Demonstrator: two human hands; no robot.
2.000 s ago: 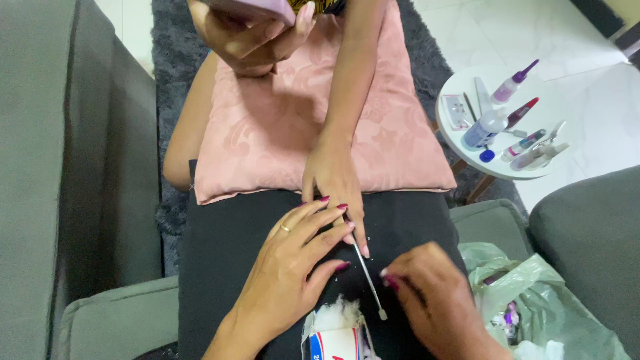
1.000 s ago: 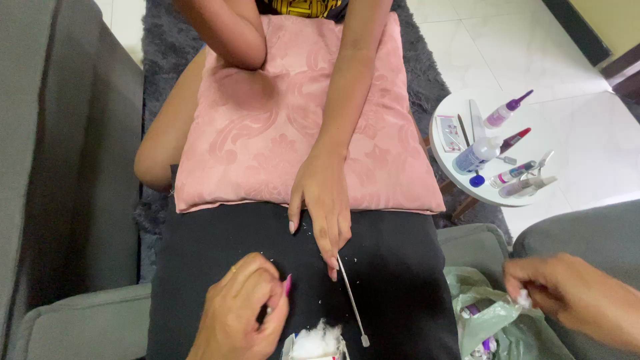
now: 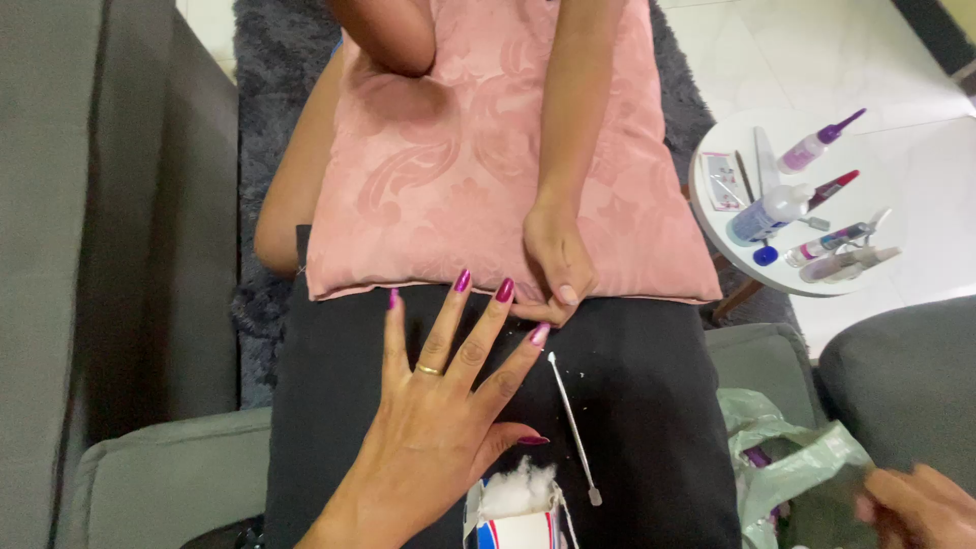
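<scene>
My left hand (image 3: pixel 442 404) is spread palm down over the black cushion (image 3: pixel 648 427), its index fingertip close to the curled hand (image 3: pixel 560 255) of the person opposite. It holds nothing; dark pink polish covers its nails, and one finger bears a gold ring. Right of it, a metal cuticle pusher (image 3: pixel 572 423) lies on the black cushion among small white specks. A box of cotton wool (image 3: pixel 518 499) stands just below my left hand. My right hand (image 3: pixel 919 503), blurred and partly cut off at the lower right, is beside a green plastic bag (image 3: pixel 785 465); whether it holds anything cannot be told.
The other person's forearm rests on a pink patterned cushion (image 3: pixel 488 175). On a round white side table (image 3: pixel 709 156) at the right are several bottles, a nail file (image 3: pixel 765 156) and a blue cap (image 3: pixel 765 255). Grey upholstered seats (image 3: pixel 175 457) flank the black cushion.
My left hand has gone from curled to spread and lies farther forward. The other person's hand has drawn back and curled, off the pusher. My right hand has moved from the black cushion to the bag's side.
</scene>
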